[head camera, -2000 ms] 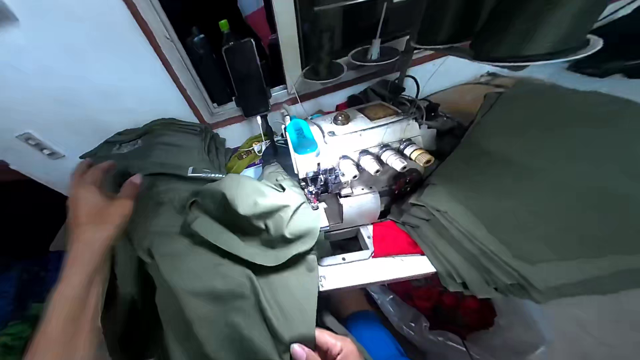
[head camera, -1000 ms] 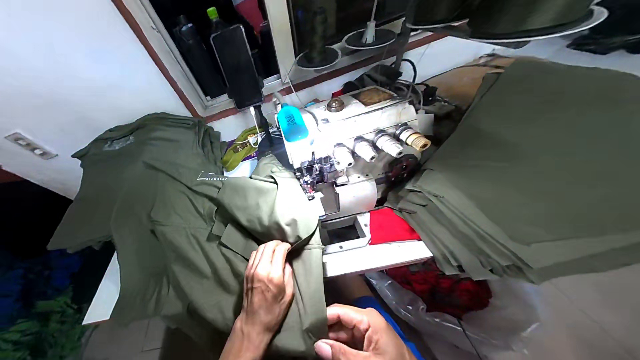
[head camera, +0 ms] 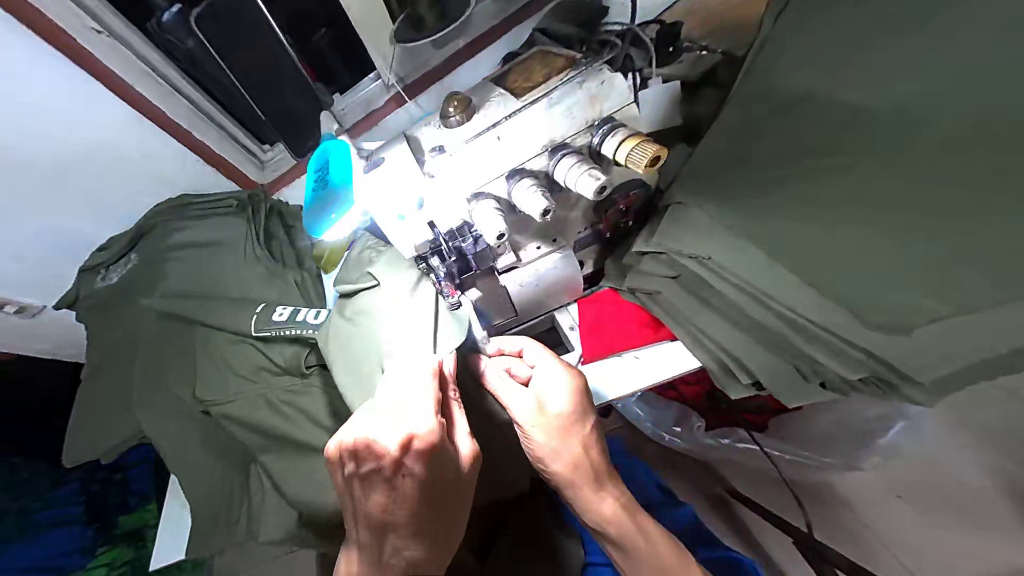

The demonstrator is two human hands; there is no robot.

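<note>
An olive green fabric garment (head camera: 240, 384) with a printed patch lies over the left side of an overlock sewing machine (head camera: 512, 152). Its lit edge reaches the presser foot (head camera: 450, 294). My left hand (head camera: 408, 464) lies on the cloth just in front of the foot, fingers pointing toward it and pressing the fabric; whether it pinches the cloth cannot be told. Right beside it, my right hand (head camera: 544, 400) pinches the cloth's edge between thumb and fingers, close below the foot. The needle is hidden in glare and machine parts.
Stacked olive fabric panels (head camera: 864, 200) hang at the right. Red cloth (head camera: 620, 324) lies on the machine table's white edge (head camera: 640, 372), above a clear plastic bag (head camera: 832, 432). A blue bottle-like object (head camera: 328, 188) stands at the machine's left; a dark phone (head camera: 256, 72) is behind.
My left hand has come from the garment's far left to the cloth before the foot. My right hand has moved up beside it. The view has moved closer to the machine.
</note>
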